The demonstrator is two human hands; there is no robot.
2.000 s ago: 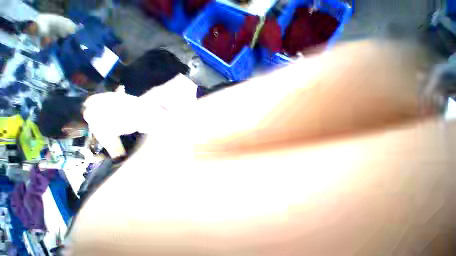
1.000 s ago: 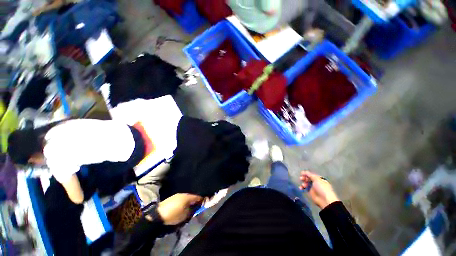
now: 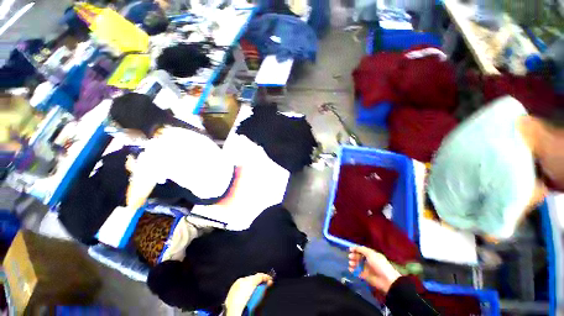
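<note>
My right hand (image 3: 376, 269) is at the lower centre, its fingers closed around a small piece of blue strip (image 3: 358, 266) that looks like a tape measure. My left hand (image 3: 242, 292) is near the bottom edge, partly cut off and blurred, in front of a black garment heap (image 3: 247, 250). Another piece of blue strip (image 3: 256, 299) shows against it; whether the fingers grip it cannot be told. My black sleeves and top fill the bottom.
A person in white (image 3: 185, 162) bends over a bench at left. Another in pale green (image 3: 479, 170) is at right. A blue crate (image 3: 329, 213) holds dark red pieces, with dark red heaps (image 3: 427, 80) behind. A cardboard box (image 3: 21, 271) stands lower left. Grey floor (image 3: 309, 191) runs up the middle.
The view has swung up and to the right. The crates now sit lower, nearer my right hand, and the person in pale green shows more fully. Both hands are lower in the picture.
</note>
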